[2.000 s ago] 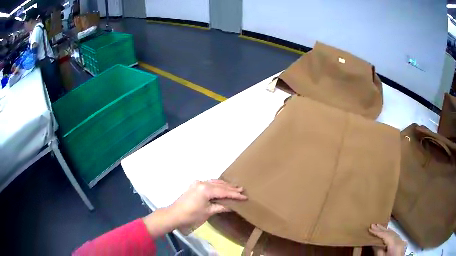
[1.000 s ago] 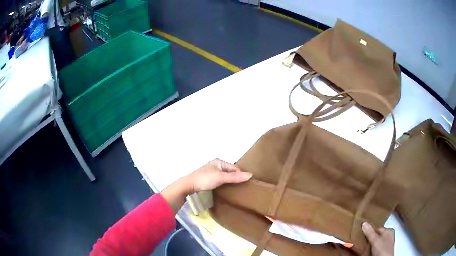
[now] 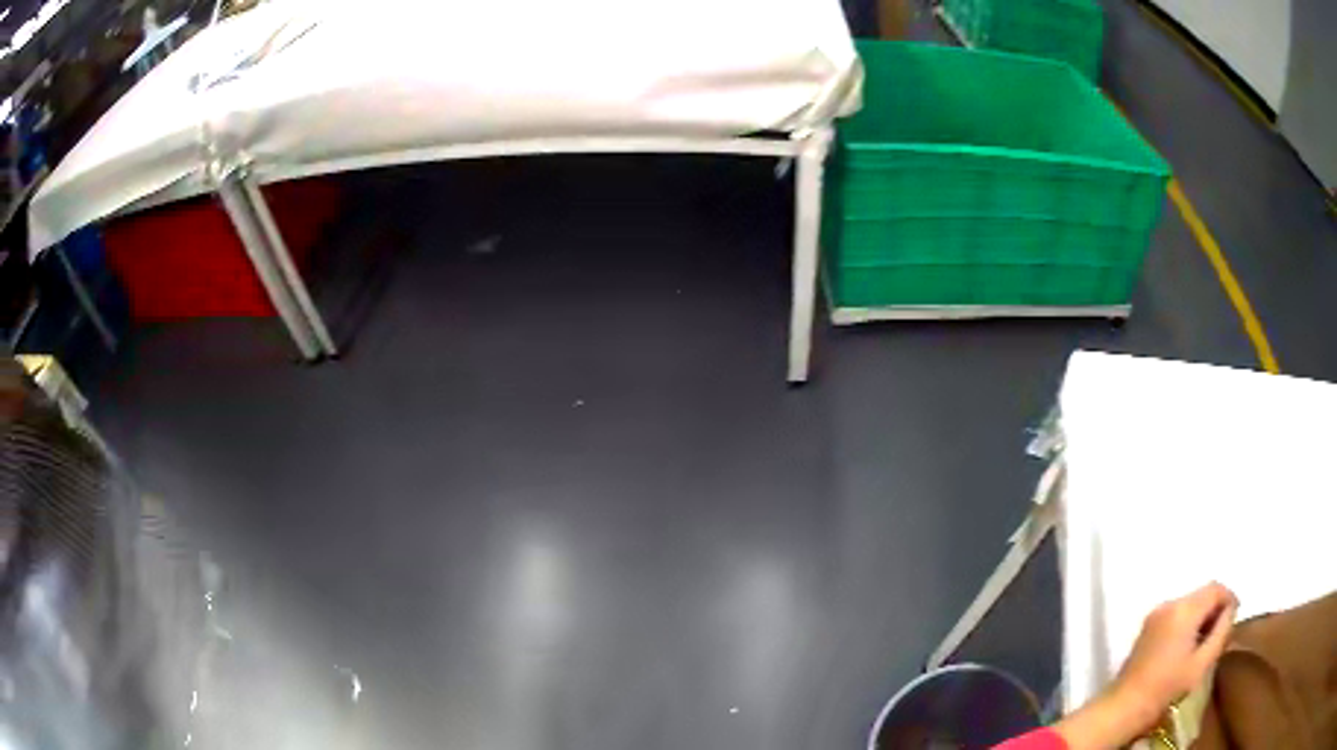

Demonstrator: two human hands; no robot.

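A brown bag point(image 3: 1298, 667) lies at the lower right, cut off by the picture's edge. Only its left part and a curved opening show. My left hand point(image 3: 1177, 645) is beside the bag's left edge, over the white table point(image 3: 1173, 484), with its fingers curled together. A small yellowish piece point(image 3: 1169, 728) shows just below the hand. I cannot tell whether the fingers hold anything. My right hand is not in view.
A round bin point(image 3: 960, 711) stands on the floor by the table leg. A white-covered table point(image 3: 543, 73) stands across the grey floor, with a red container point(image 3: 205, 264) under it. A green crate point(image 3: 990, 220) stands beside it. A dark, shiny shape point(image 3: 59, 586) is at the left edge.
The view has swung left, so most of the bag and my right hand have left the picture. My left hand no longer shows pressed flat on the bag's rim.
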